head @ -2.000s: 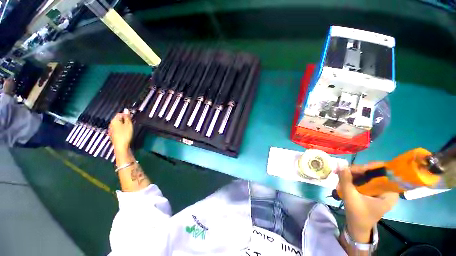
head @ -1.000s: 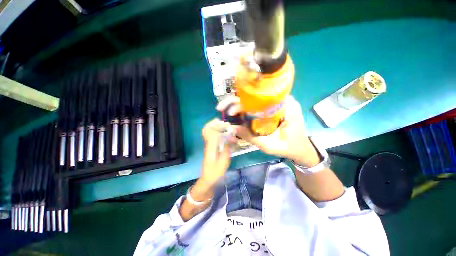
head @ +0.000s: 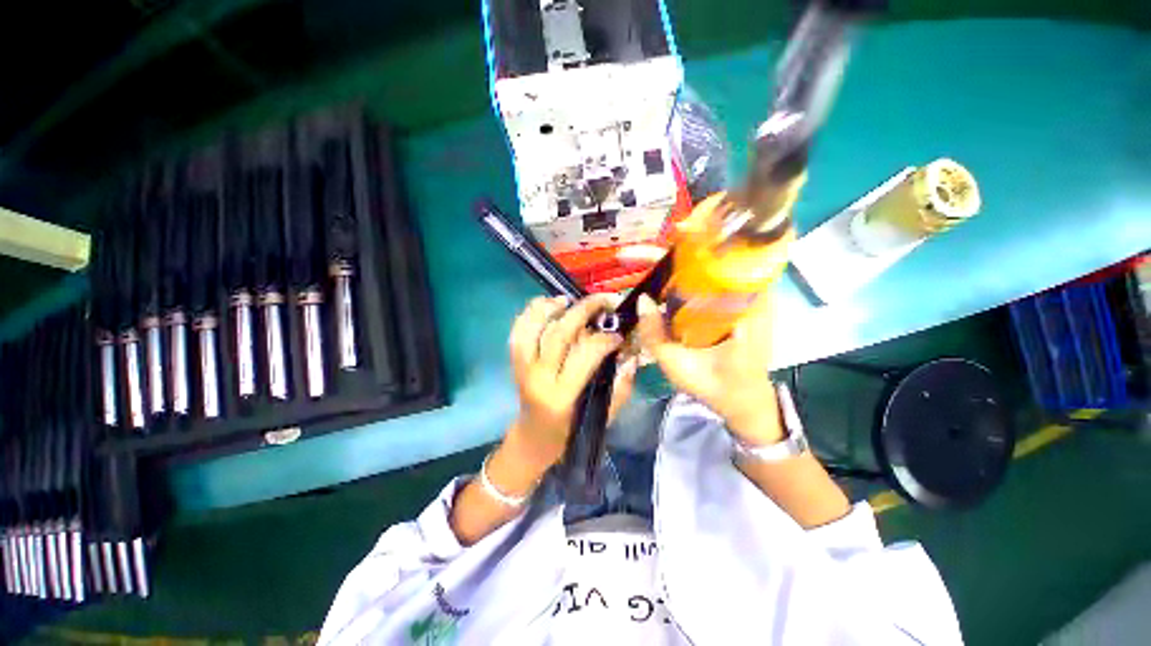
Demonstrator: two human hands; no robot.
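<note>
My left hand [head: 552, 366] holds a black folding leg assembly [head: 587, 435] by its round pivot. One arm points up left, another hangs down toward my lap. My right hand [head: 726, 379] grips the orange electric screwdriver [head: 732, 271], whose metal rear fitting points up right. The driver tip is hidden between my hands near the pivot. The screw feeder [head: 593, 152], white with blue edges and a red base, stands just beyond my hands. No screw can be made out.
The slotted foam tray [head: 410, 316] with silver-ended parts lies left on the green mat. More leg assemblies [head: 44, 555] lie at far left. A pale yellow-ended roll [head: 928, 202] rests on a white pad [head: 820, 271] at right. A black stool [head: 947, 429] and blue crates [head: 1073, 347] stand right.
My view has swung right since the first frame. My left hand has come from the parts at left to the driver. The leg assembly now shows plainly, and the driver has tilted right.
</note>
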